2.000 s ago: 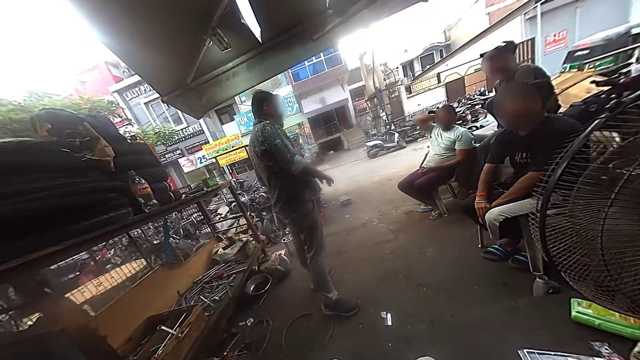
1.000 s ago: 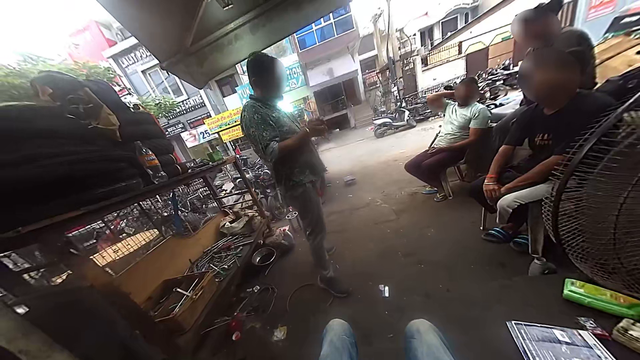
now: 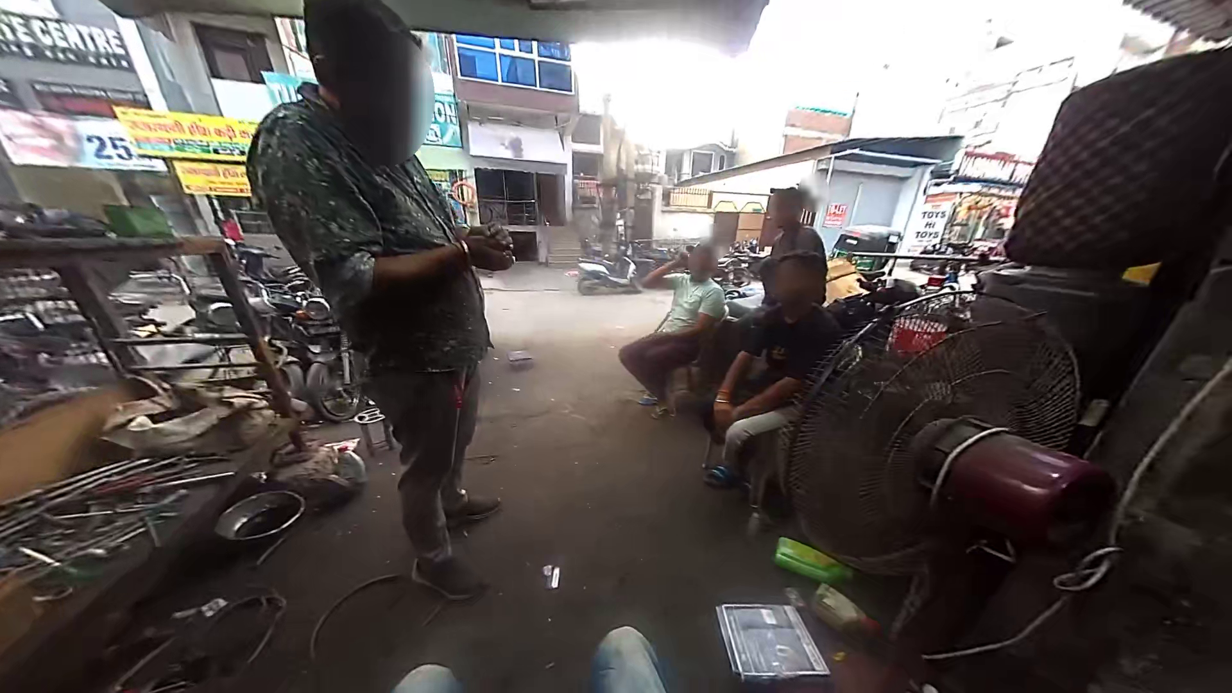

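Observation:
Neither my left hand nor my right hand shows in the head view, so what they hold or touch is hidden. My own knees in blue denim (image 3: 628,658) reach up from the bottom edge. To the right of them a flat rectangular case (image 3: 770,640) with a clear-looking lid lies on the dark ground. Close by it are a green plastic bottle (image 3: 811,559) and a paler bottle (image 3: 839,610), both lying down.
A person stands front left (image 3: 371,231), hands together; several people sit or stand beyond. A pedestal fan (image 3: 934,433) fills the right. At left, a bench holds metal rods (image 3: 96,520); a metal bowl (image 3: 260,517) and hoses (image 3: 337,602) lie on the ground.
The view has swung right. The standing person's hands, apart two seconds ago, are now together in front of the body. The seated person in the light shirt has raised an arm to the head.

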